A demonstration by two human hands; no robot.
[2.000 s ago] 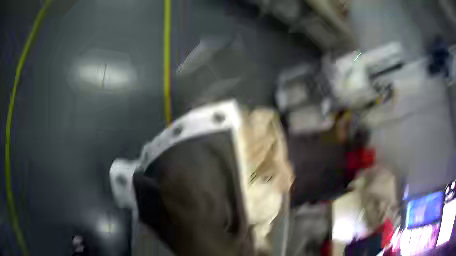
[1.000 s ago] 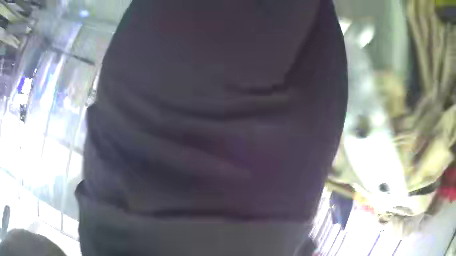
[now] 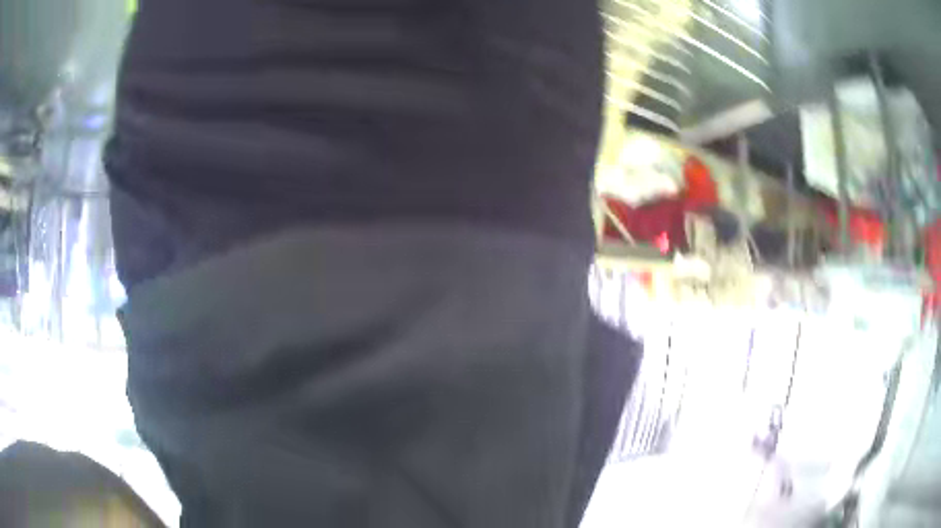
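A person in dark clothing (image 3: pixel 361 237) fills the middle of the view, very close to the lens. The upper part is dark purple-grey with folds, the lower part dark grey. A dark, rounded, blurred shape (image 3: pixel 72 490) shows at the bottom left corner; I cannot tell what it is. I can make out neither my left hand nor my right hand. No object is seen held.
Red items (image 3: pixel 660 217) and beige pieces (image 3: pixel 722 263) lie blurred at the right. Pale curved lines show at the upper right. A very bright, overexposed area with thin dark lines (image 3: pixel 722 382) lies below them. Blurred shiny shapes stand at the left edge.
The floor and the white holed frame seen earlier have left the view. The dark clothing came in and has since shifted left, with more red and beige items showing at the right.
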